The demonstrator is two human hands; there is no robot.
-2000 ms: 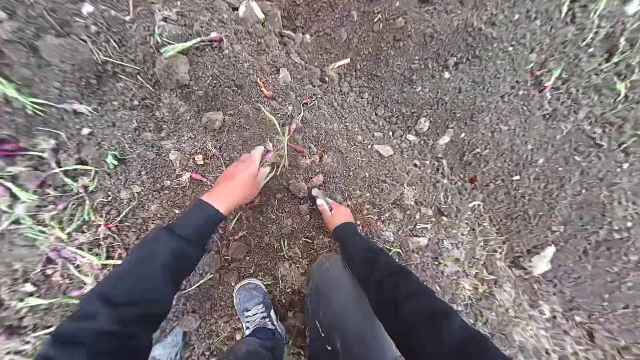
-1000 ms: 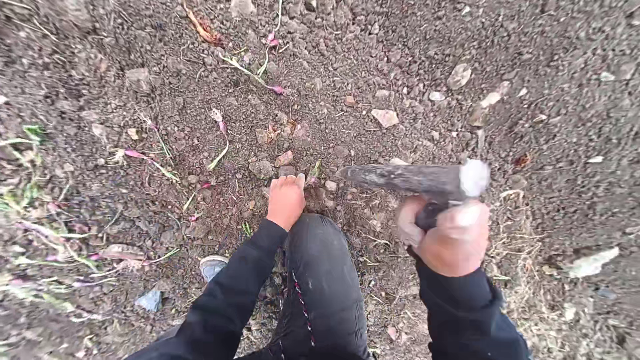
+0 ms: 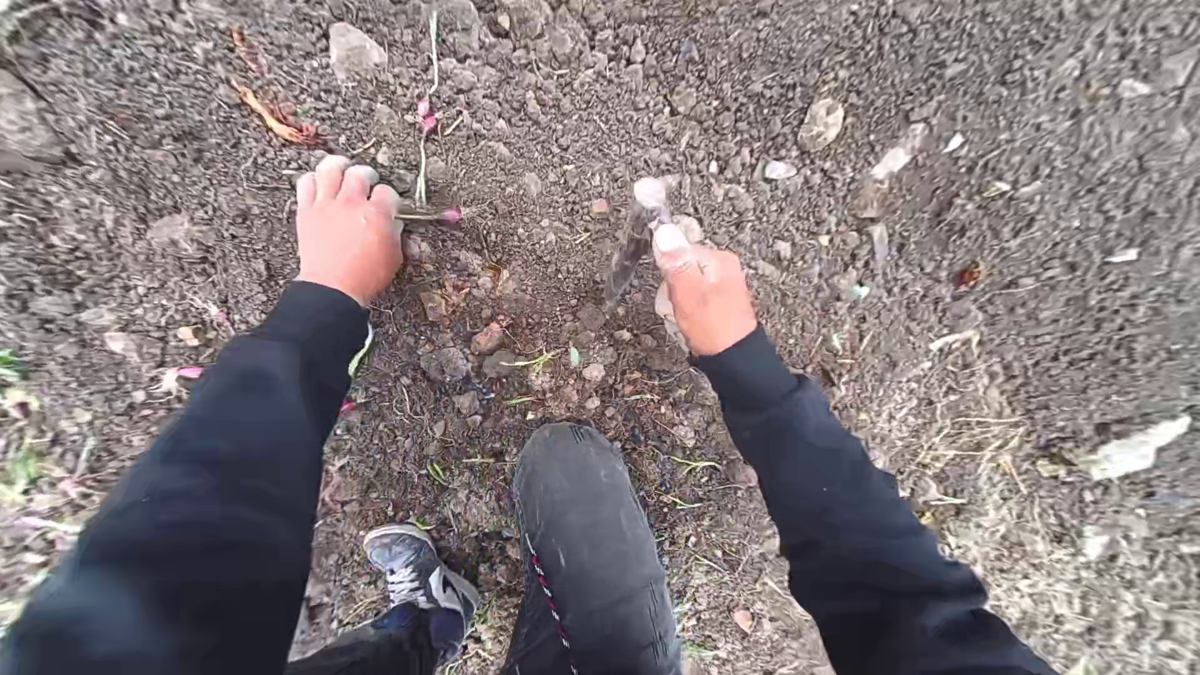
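My left hand (image 3: 349, 230) is on the soil at upper left, palm down with its fingers curled. A thin onion seedling with a pink bulb (image 3: 452, 216) sticks out from beside its index finger; whether the fingers grip it is hidden. Just above, another seedling with a pink bulb (image 3: 427, 117) lies on the ground. My right hand (image 3: 705, 295) is closed around a small hand tool (image 3: 633, 246), which has a dark, tapered part pointing down and left and a whitish end by the thumb.
Stones such as a pale one (image 3: 356, 52) and one at right (image 3: 821, 125) dot the loose soil. Orange-brown plant debris (image 3: 272, 112) lies beyond my left hand. My knee (image 3: 577, 469) and shoe (image 3: 412, 572) are below. More pink-and-green seedlings (image 3: 47, 525) lie at far left.
My left hand has moved from the soil before my knee forward and left to the seedlings. My right hand, raised with the tool a second ago, is now lower and nearer the ground.
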